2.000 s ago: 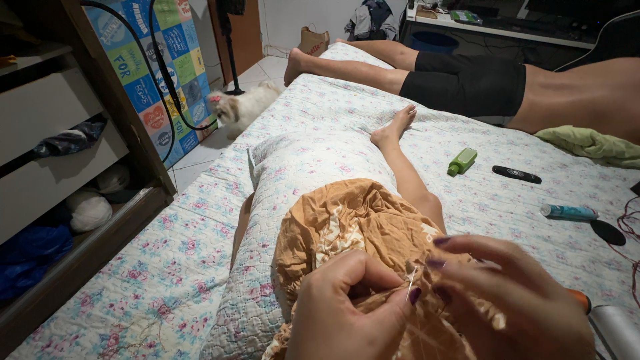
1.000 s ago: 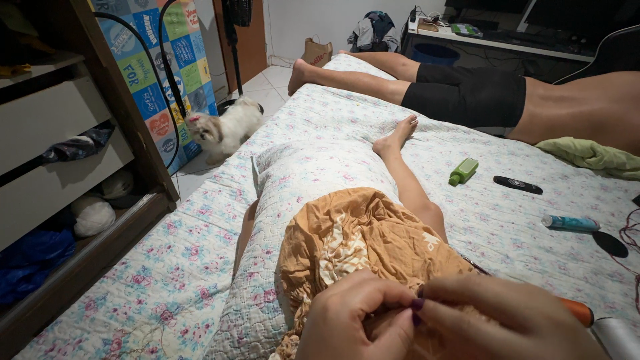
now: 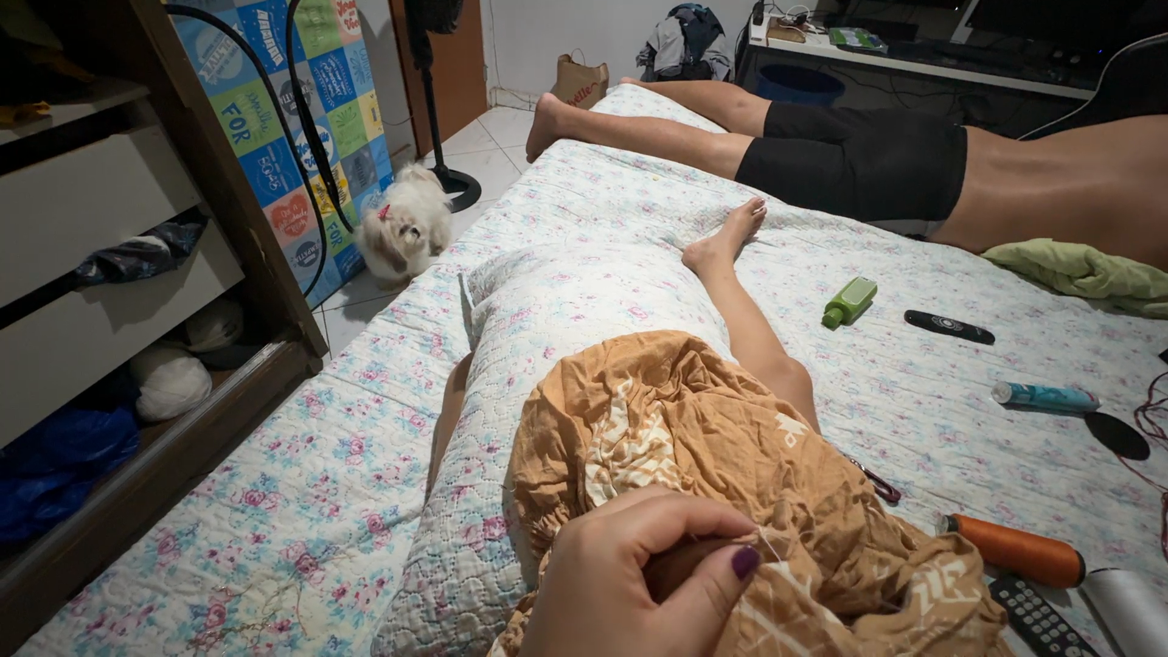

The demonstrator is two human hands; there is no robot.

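Note:
Bunched tan fabric with a cream print (image 3: 730,401) lies over a floral quilted pillow (image 3: 584,283) on my lap. At the lower middle, my left hand (image 3: 648,575) pinches a bit of this fabric between thumb and index finger, with a fine pale thread at the fingertips. My right hand is out of view. Right of the fabric lie an orange thread spool (image 3: 1017,550), a grey thread cone (image 3: 1127,607), a black remote control (image 3: 1040,620) and a small dark-handled tool (image 3: 878,482), partly hidden by the cloth.
On the floral bedspread (image 3: 319,438) are a green bottle (image 3: 849,302), a black remote (image 3: 949,327) and a teal tube (image 3: 1045,397). Another person (image 3: 849,164) lies across the far side. A small white dog (image 3: 401,228) stands on the floor near open drawers (image 3: 91,210).
My right hand, which was touching my left at the fabric, has left the view. The dog's head has turned. The spool and cone beside the cloth are now more exposed.

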